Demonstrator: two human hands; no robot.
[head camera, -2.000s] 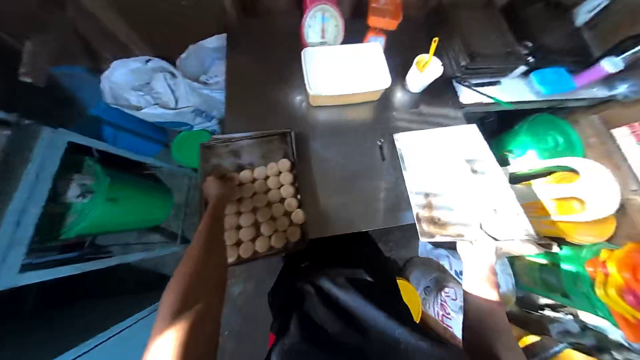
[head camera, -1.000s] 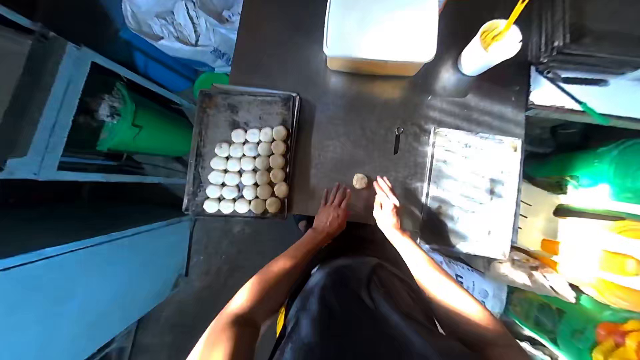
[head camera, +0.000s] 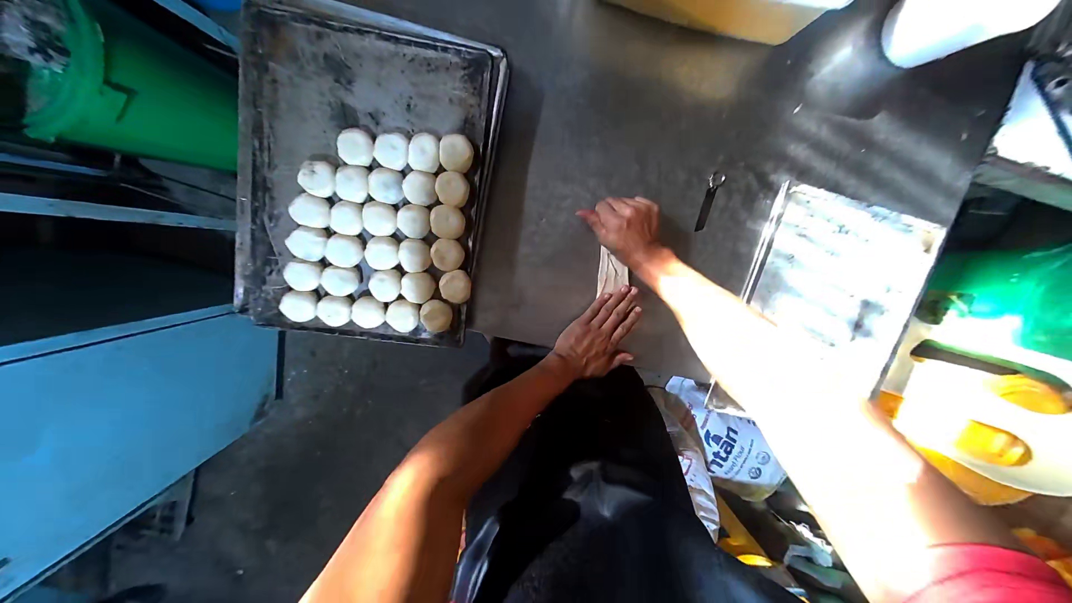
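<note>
A strip of flattened dough (head camera: 612, 272) lies on the dark metal worktable (head camera: 553, 193), stretched between my two hands. My left hand (head camera: 596, 331) rests flat at its near end, fingers spread over the dough's edge. At the far end, my right hand (head camera: 626, 228) presses down with curled fingers, hiding that end of the dough. To the left, several rows of round dough balls (head camera: 379, 219) sit on a worn metal baking tray (head camera: 368, 79). A second metal tray (head camera: 837, 268), whitish on its surface, lies to the right, partly behind my right forearm.
A small black-handled tool (head camera: 706, 203) lies right of my right hand. A pale container (head camera: 729, 17) and a white cup (head camera: 963, 29) stand at the far edge of view. A green bucket (head camera: 159, 92) is at left, a flour sack (head camera: 737, 448) below the right tray.
The single round dough piece between my hands one second ago is now a long flat strip. My right hand has moved farther from my body, onto the strip's far end. The view is closer to the table.
</note>
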